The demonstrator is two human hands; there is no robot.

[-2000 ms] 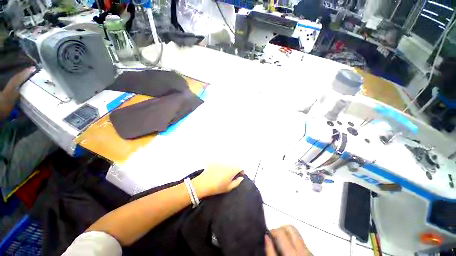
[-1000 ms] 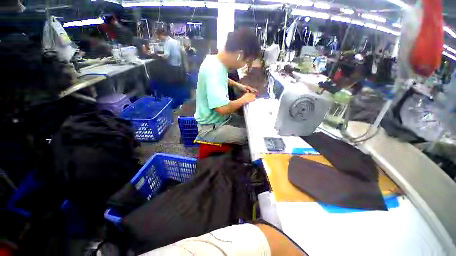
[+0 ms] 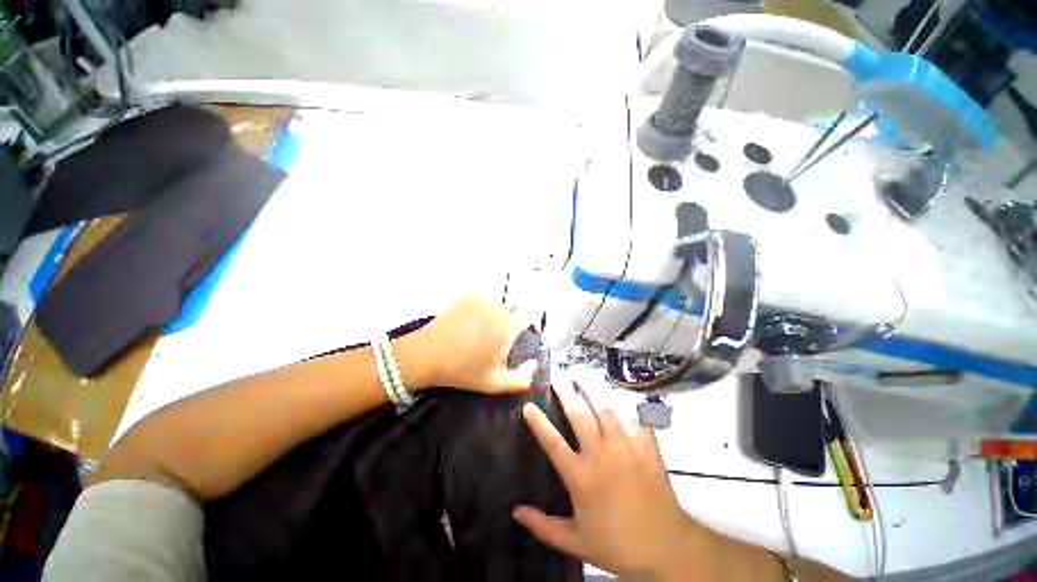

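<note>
A dark garment piece (image 3: 375, 489) spreads over the table's front and the lap, its upper edge near the needle area of the white sewing machine (image 3: 830, 273). My left hand (image 3: 466, 347), with a bracelet at the wrist, pinches the cloth's top edge just left of the machine head. My right hand (image 3: 620, 489) lies with fingers spread, the fingertips on the cloth's right edge near the presser foot. The needle itself is hidden behind the machine head's parts.
Dark cut panels (image 3: 159, 256) lie on a tan board (image 3: 114, 398) at the left. A black smartphone (image 3: 785, 426) with a white cable lies right of my right hand, beside red and yellow-green handles (image 3: 847, 477). An orange block (image 3: 1006, 450) is at the far right.
The view swung left to a seated person and blue baskets, then back, now closer to the machine. My right hand came back into view, spread on the cloth beside the machine head.
</note>
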